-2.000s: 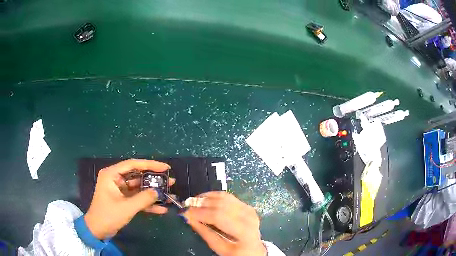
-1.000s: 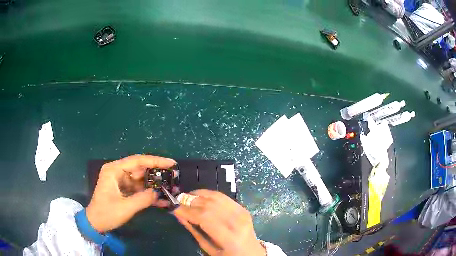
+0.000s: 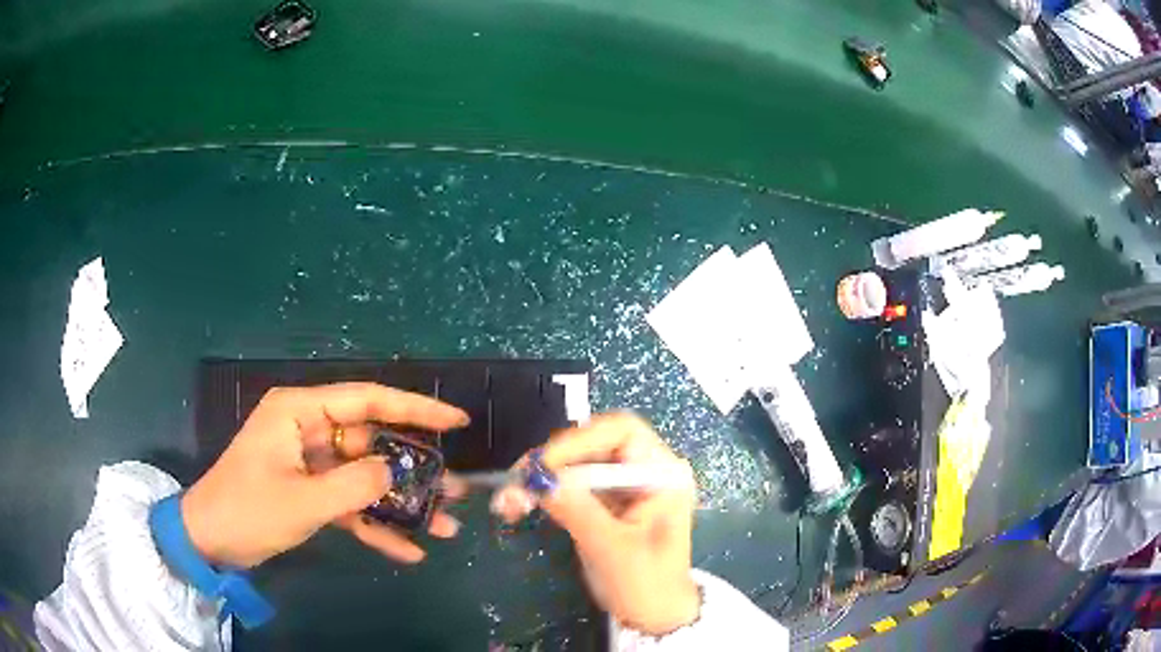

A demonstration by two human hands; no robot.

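Note:
My left hand (image 3: pixel 299 478), with a blue wrist band, holds a small black rounded-square housing (image 3: pixel 410 481) between thumb and fingers, its inside facing up. My right hand (image 3: pixel 611 516) grips thin silvery tweezers (image 3: pixel 624 476), blurred, pointing left at the housing's right side. Whether the tip touches the housing or holds a part cannot be told. A long black strip (image 3: pixel 503 408) lies behind and partly under the hands, with a white patch (image 3: pixel 573 396) at its right end.
White sheets (image 3: pixel 732 318) and a dispensing syringe (image 3: pixel 800 437) lie right of the strip. A black controller (image 3: pixel 891 439) carries wipes and a yellow sheet (image 3: pixel 957 490). Spare syringes (image 3: pixel 940 237) lie behind it. Torn paper (image 3: pixel 89 338) lies far left. Black units (image 3: pixel 284 24) sit on the green conveyor.
My right hand has moved right, drawing the tweezers out from over the housing and turning them nearly level. The housing has tilted in my left hand. The camera view has shifted.

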